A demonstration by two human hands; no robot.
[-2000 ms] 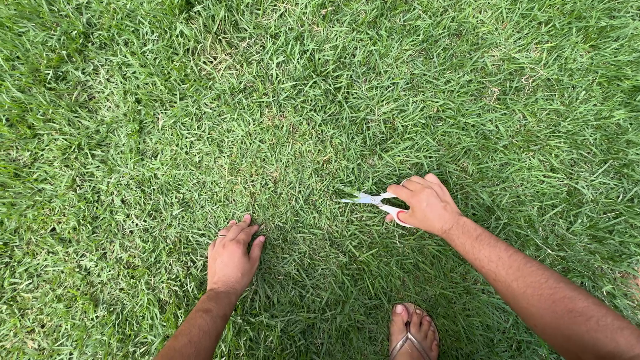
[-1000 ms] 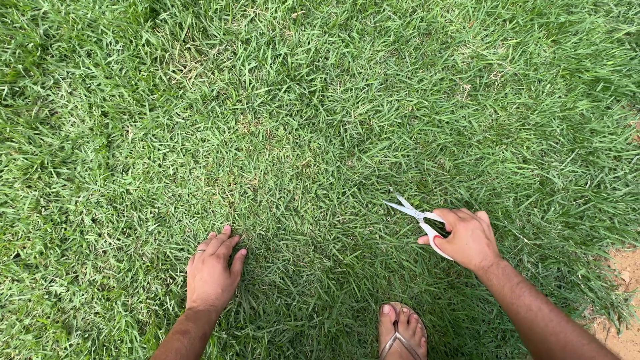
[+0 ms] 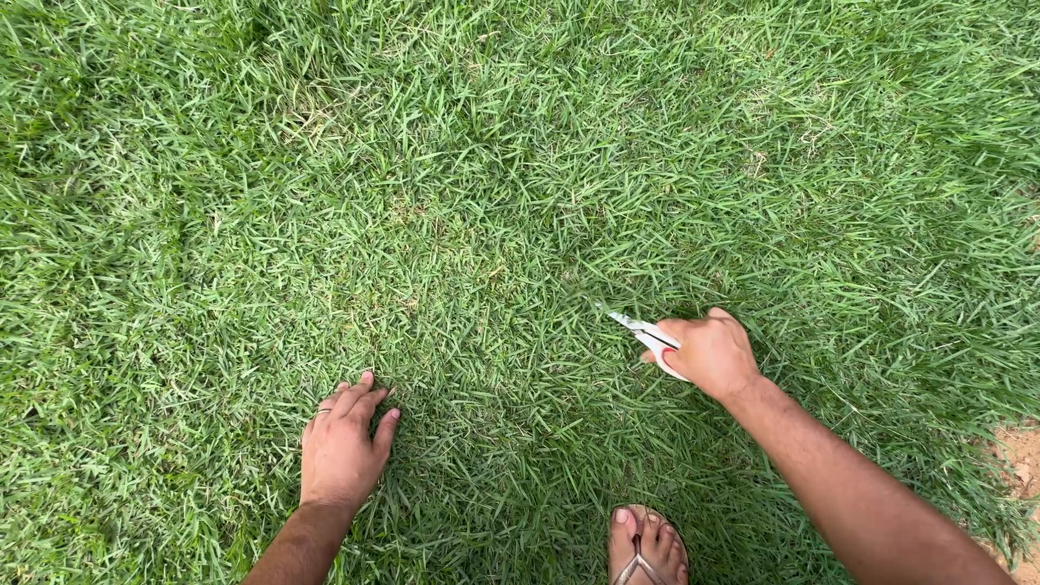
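My right hand grips a pair of scissors with white handles that are red on the inside. Its fingers are in and around the handles, and the blades point up and left, nearly together, with their tips among the grass. At the lower left, my left hand rests palm down on the grass, fingers slightly apart, with a ring on one finger. I see nothing held in it. Blades of grass partly cover its fingertips.
A foot in a thong sandal stands on the grass at the bottom, between the two forearms. Bare reddish soil shows at the lower right edge. Longer grass grows along the right side and at the upper left.
The scissors' blades were spread apart one second ago and are now nearly together. My left hand stays down on the grass.
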